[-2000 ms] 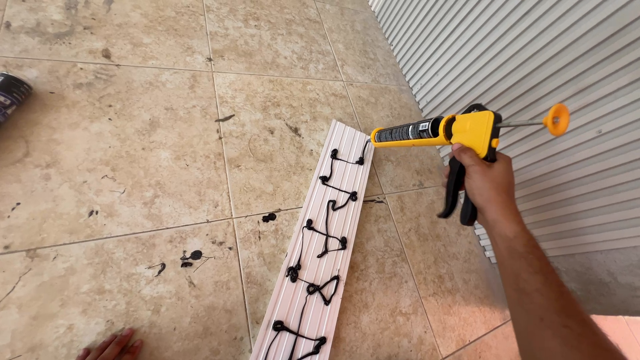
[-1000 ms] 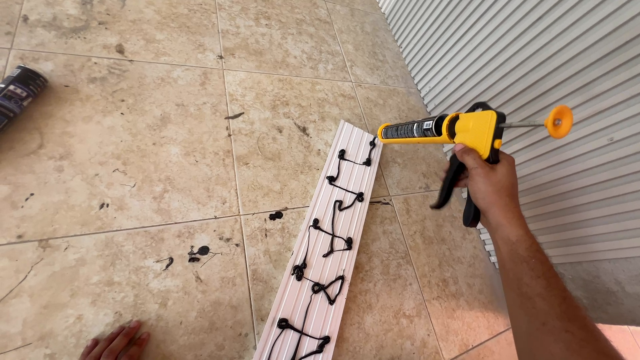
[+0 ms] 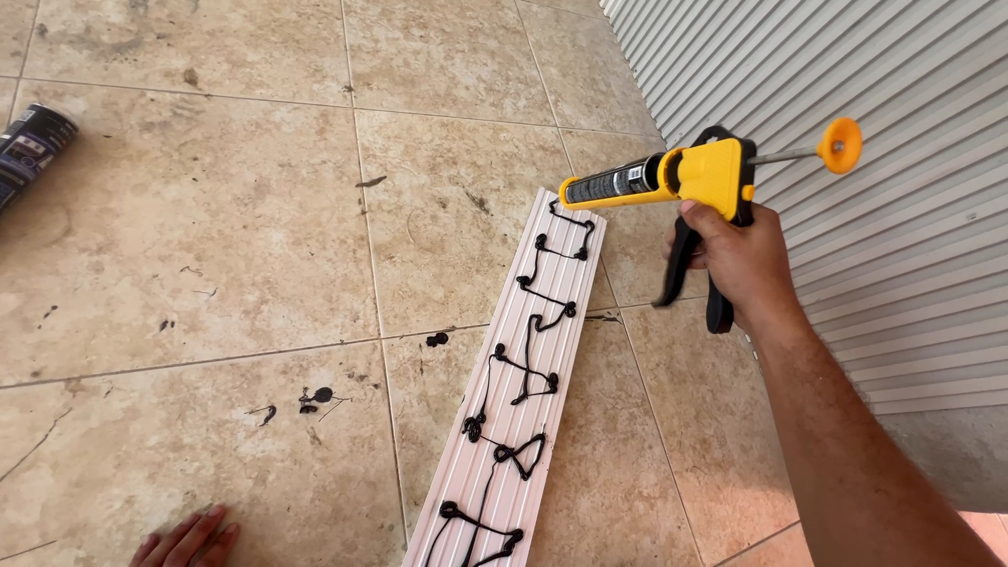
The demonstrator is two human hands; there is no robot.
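Note:
My right hand (image 3: pixel 740 256) grips the black handle of a yellow caulking gun (image 3: pixel 709 177), fingers around its trigger. A dark adhesive cartridge (image 3: pixel 614 183) lies in the gun's cradle, its front end over the far end of a ribbed white panel strip (image 3: pixel 516 378). The nozzle tip is hidden. Black adhesive (image 3: pixel 547 303) runs in a zigzag bead with blobs along the strip, up to the far end. At the bottom left, my left hand (image 3: pixel 189 542) rests with fingers apart on the floor, holding nothing that shows; most of it is out of frame.
Beige floor tiles (image 3: pixel 236 236) carry dried black smears (image 3: pixel 319 396) left of the strip. Another dark cartridge (image 3: pixel 31 150) lies at the left edge. A ribbed light-coloured wall panel (image 3: pixel 890 260) stands along the right side, above a grey base (image 3: pixel 953 449).
The bead now reaches across the far end of the strip, where less adhesive showed before. The gun's front end has shifted left relative to the strip. My left hand stays on the floor.

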